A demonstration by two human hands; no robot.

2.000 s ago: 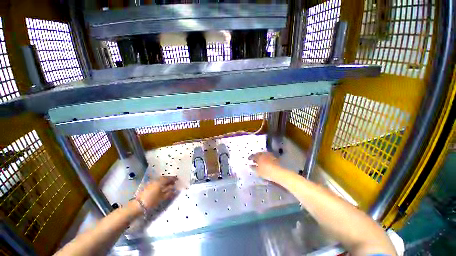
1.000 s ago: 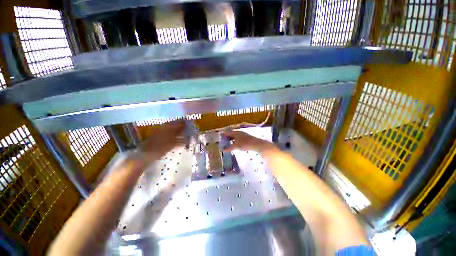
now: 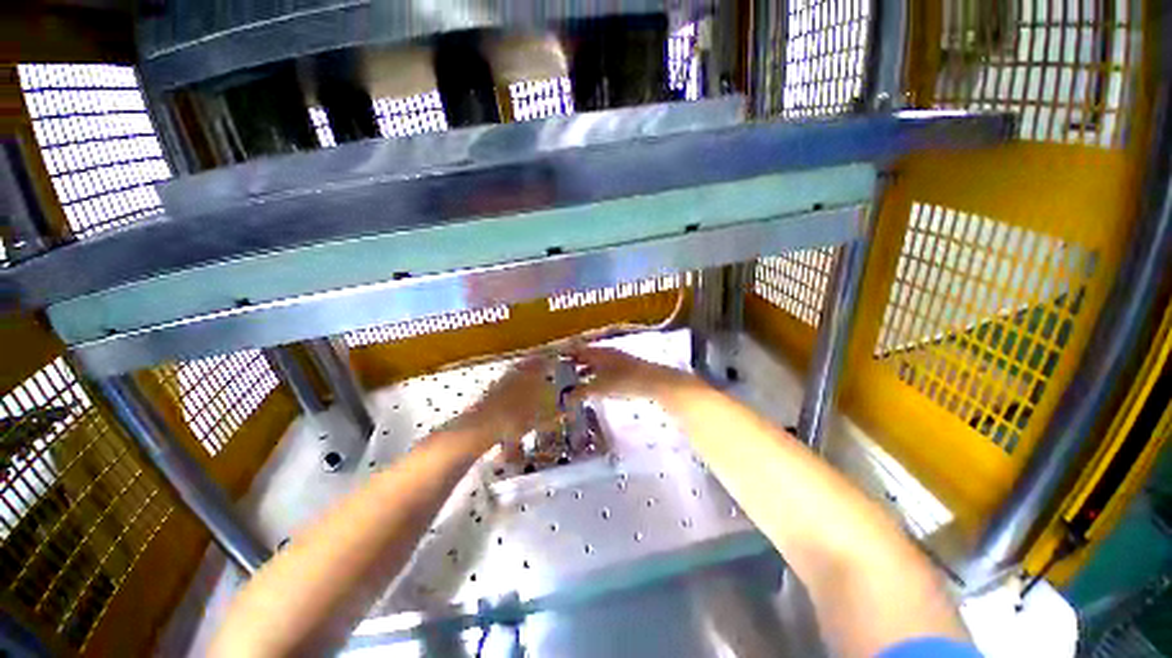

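My left hand (image 3: pixel 521 396) and my right hand (image 3: pixel 617 372) meet above the press fixture (image 3: pixel 555 447), at the centre of the bed. A small silver-white curved shell workpiece (image 3: pixel 566 373) shows between the fingers of both hands. Blur and the fingers hide its lower part and the exact grip. The fixture's front edge and small metal blocks show below the hands; its rear is hidden. No shell can be made out clearly seated in the fixture.
The perforated bed plate (image 3: pixel 585 514) surrounds the fixture. The thick moving platen (image 3: pixel 514 193) spans above my hands. Bright guide posts (image 3: pixel 833 337) stand at the sides, inside the yellow mesh guard (image 3: pixel 983 276). Small dark blurred items (image 3: pixel 499 625) show at the lower front edge.
My hands first reached in from both sides of the fixture, then closed on the shells in it. Now they are together over its middle, and a silver piece shows between them.
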